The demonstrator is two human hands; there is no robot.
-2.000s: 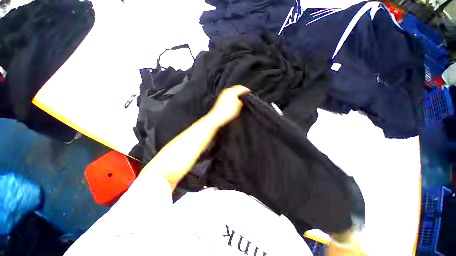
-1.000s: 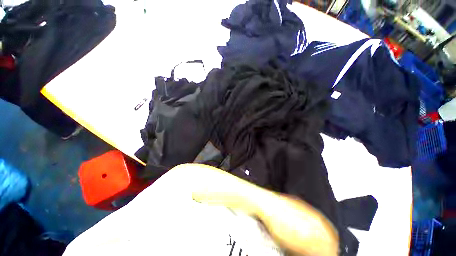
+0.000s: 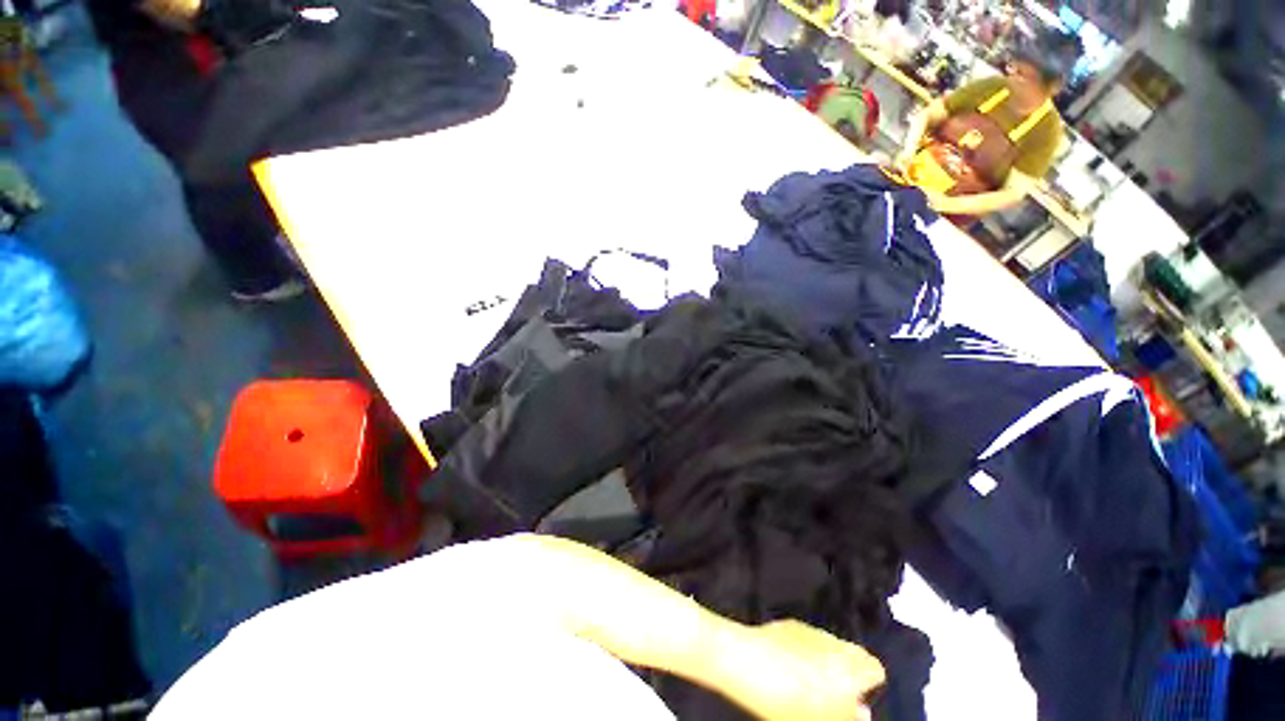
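A heap of black garments (image 3: 761, 437) lies crumpled on the white tabletop in front of me, with a smoother grey patch near its lower left. My left hand (image 3: 817, 676) is at the bottom edge, over the near end of the black cloth, with its arm stretched across from the left. Its fingers look curled, but the image is washed out and I cannot tell whether they grip anything. My right hand is out of the picture. A thin black loop (image 3: 630, 258) sticks out at the heap's far left.
Navy garments with white stripes (image 3: 1050, 493) lie on the right. A red stool (image 3: 296, 444) stands beside the table's yellow-orange edge at left. A person in dark clothes stands at the upper left by more black cloth (image 3: 367, 71). Another person (image 3: 994, 134) sits beyond the table. Blue crates (image 3: 1191, 683) are at right.
The view has tilted up and turned, showing more of the far side. My left hand has left the heap's middle for the bottom edge. My right hand, blurred at the bottom two seconds ago, is gone.
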